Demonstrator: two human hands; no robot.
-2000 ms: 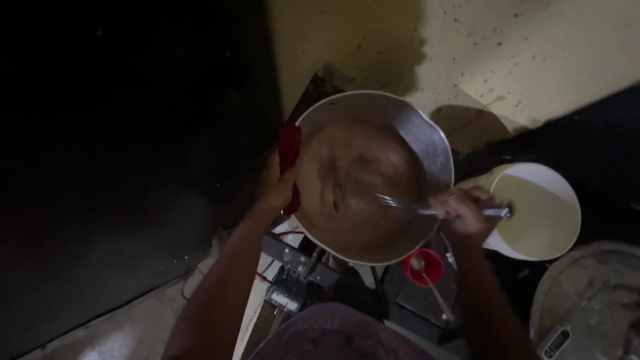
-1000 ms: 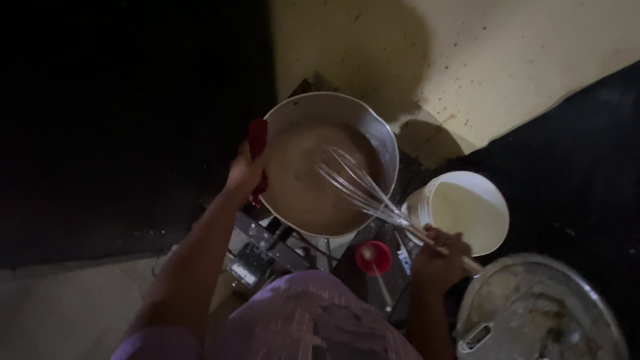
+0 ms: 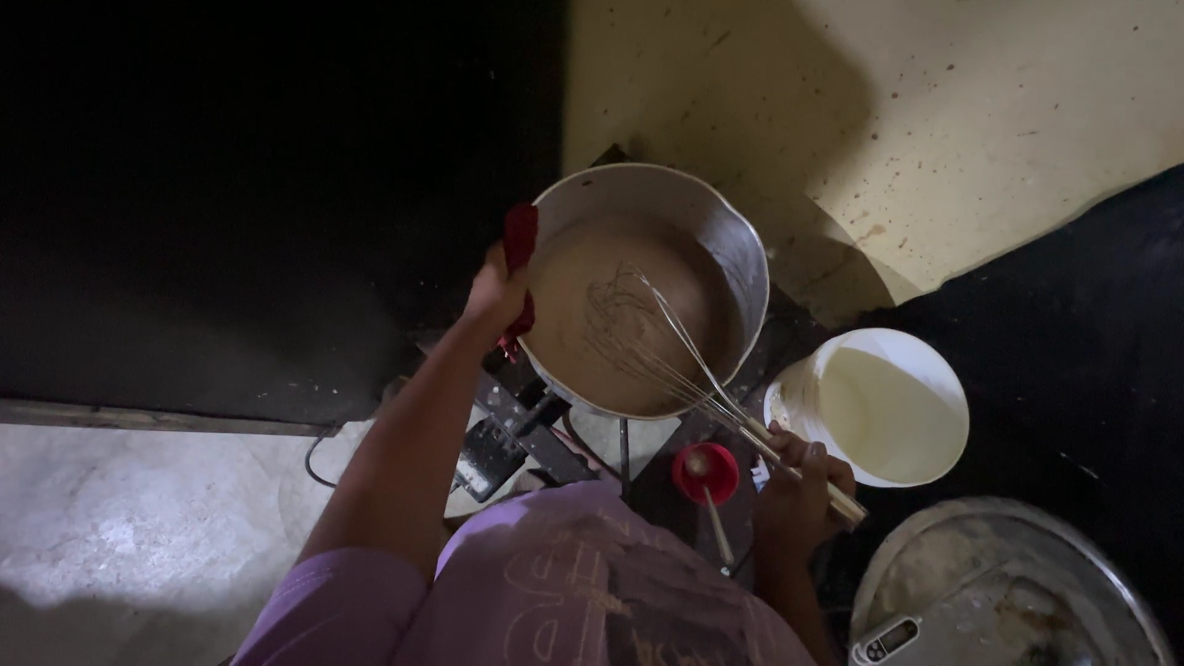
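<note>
A large metal pot (image 3: 751, 268) holds a brown liquid (image 3: 573, 314) and sits on a dark metal stove frame (image 3: 532, 421). My left hand (image 3: 497, 291) is closed around a dark red cloth (image 3: 521, 236) at the pot's left rim; the handle under it is hidden. My right hand (image 3: 807, 476) grips the handle of a wire balloon whisk (image 3: 694, 351), whose loops dip into the liquid right of the pot's middle. A red cup (image 3: 680, 474) with a spoon (image 3: 719, 527) in it stands below the pot, left of my right hand.
A white plastic bucket (image 3: 957, 407) with pale contents stands right of the pot. At the lower right lies a large round metal lid or tray (image 3: 1091, 555) bearing a digital thermometer (image 3: 886, 640). A stained, cream-coloured wall (image 3: 980, 120) rises behind the pot, and a dark surface (image 3: 231, 231) lies to the left.
The whisk, blurred and low across the pot two seconds ago, now shows its loops clearly in the liquid. My left hand has stayed on the cloth at the rim. The view has shifted somewhat.
</note>
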